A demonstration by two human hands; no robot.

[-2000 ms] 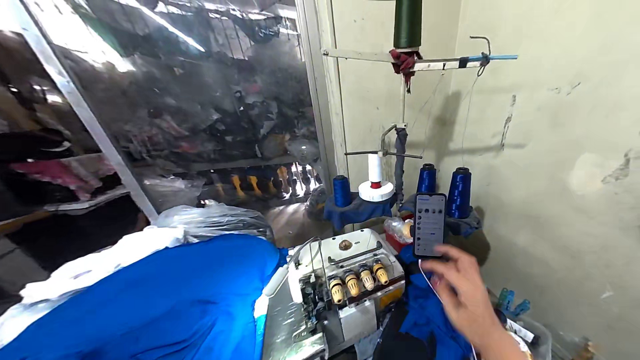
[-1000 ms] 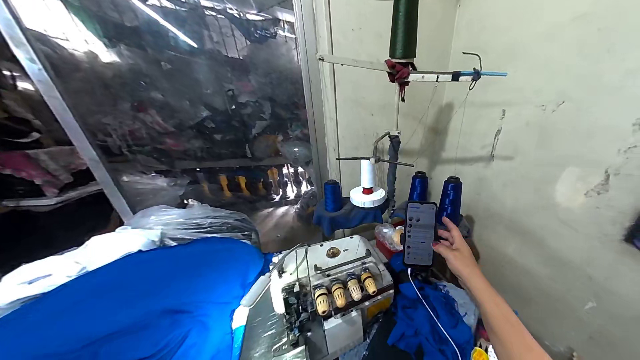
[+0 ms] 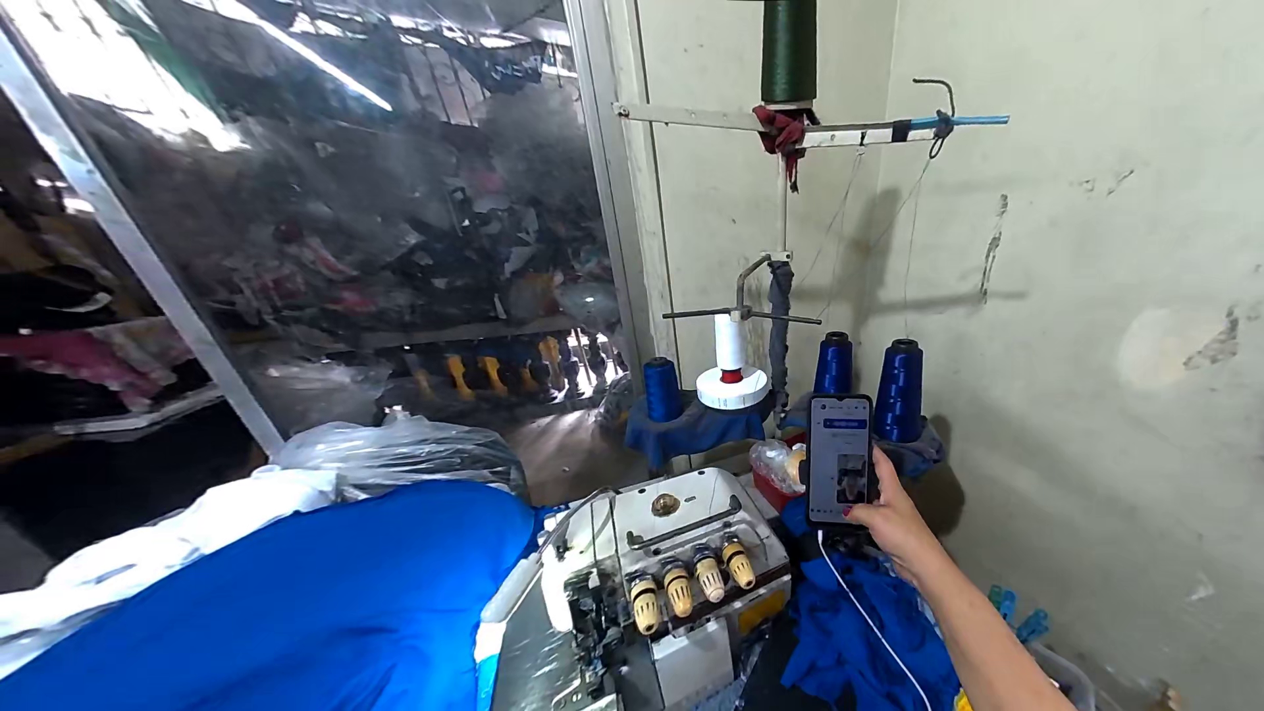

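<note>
My right hand (image 3: 901,518) grips the right edge of a smartphone (image 3: 839,459), with the thumb over the lower part of its lit screen. A white cable (image 3: 874,627) hangs from the phone's bottom end. The phone stands upright, behind and to the right of an overlock sewing machine (image 3: 681,513) with tension dials. Blue fabric (image 3: 859,627) lies bunched below my right hand. A larger spread of blue fabric (image 3: 326,592) covers the left side, beside the machine. My left hand is not visible.
Blue thread cones (image 3: 901,395) and a white thread cone (image 3: 731,346) stand behind the machine. A thread stand (image 3: 849,136) with a green cone (image 3: 789,54) rises above them near the wall. A plastic bag (image 3: 415,449) and white fabric (image 3: 207,513) lie at left, by a metal-framed panel.
My right hand was in front of the phone with fingers spread two seconds ago; it has moved to the phone's right edge and now holds it. The phone's screen shows different content.
</note>
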